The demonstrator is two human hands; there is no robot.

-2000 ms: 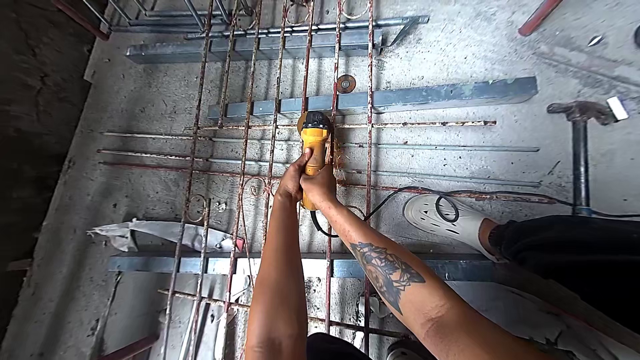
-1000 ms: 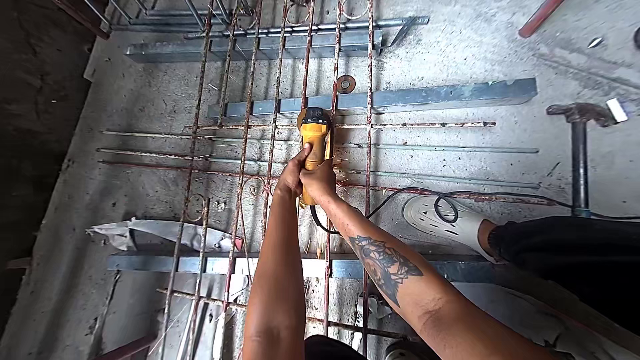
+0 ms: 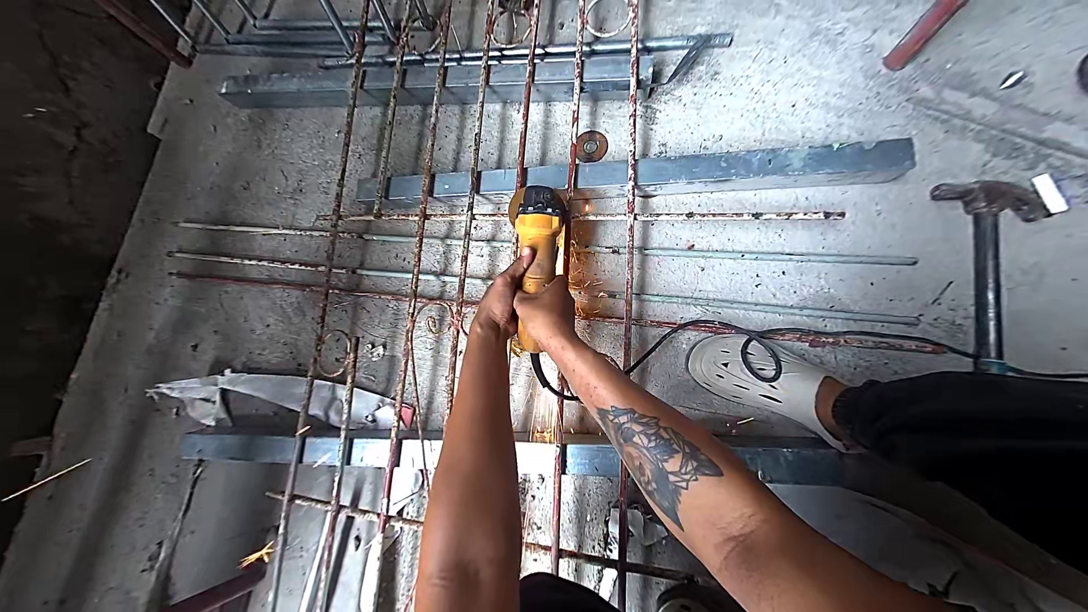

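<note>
Near the middle of the head view, a yellow and black angle grinder (image 3: 539, 234) points away from me, its disc edge showing at the left of its head. My left hand (image 3: 503, 297) grips the body from the left, thumb along the top. My right hand (image 3: 548, 310) is closed around the body just right of it. The grinder's head is over a rusty metal bar (image 3: 520, 127) of a grille; the exact contact is hidden. Orange sparks (image 3: 582, 272) fly beside the tool and down toward me. A black power cord (image 3: 646, 353) runs from its rear to the right.
Square steel tubes (image 3: 765, 166) lie across beneath the grille. A loose disc (image 3: 592, 146) rests beyond the grinder. At the right are a hammer (image 3: 988, 255) and a foot in a white clog (image 3: 748, 374), with the cord passing over it. Crumpled grey sheeting (image 3: 280, 395) lies left.
Sparks are brighter and spread wider, with some now at the lower left. Both hands keep their hold on the grinder, in nearly the same place.
</note>
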